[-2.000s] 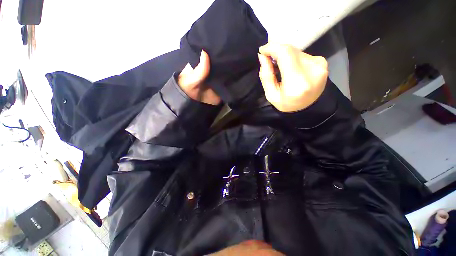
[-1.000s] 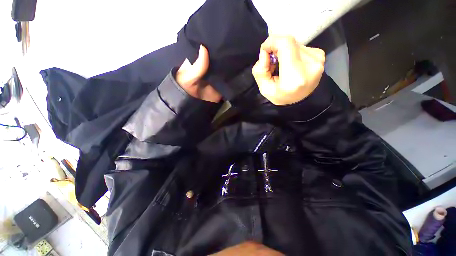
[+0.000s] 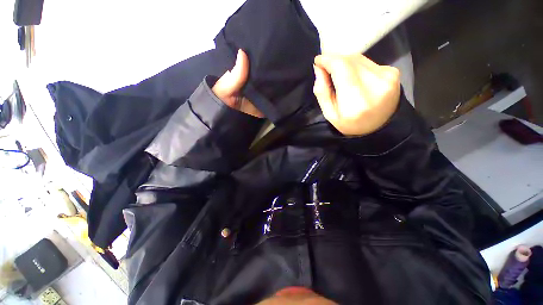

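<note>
The matte black garment [image 3: 271, 53] is bunched over my left hand and trails left across the white table. My left hand [image 3: 235, 86] holds it from below; the thumb shows and the other fingers are hidden in the cloth. My right hand [image 3: 357, 92] is closed at the right edge of the cloth, with thumb and index fingertips pinched together. Whatever is between those fingertips is too small to see; no needle or thread shows.
The white table [image 3: 137, 36] lies beyond the cloth. A small black box [image 3: 40, 263] is at lower left. A purple thread cone [image 3: 514, 268] is at lower right. A dark red object [image 3: 521, 131] lies on a white surface at right.
My right hand has shifted slightly right and rolled over, so the purple glint between its fingers no longer shows. My left hand stays almost still on the cloth.
</note>
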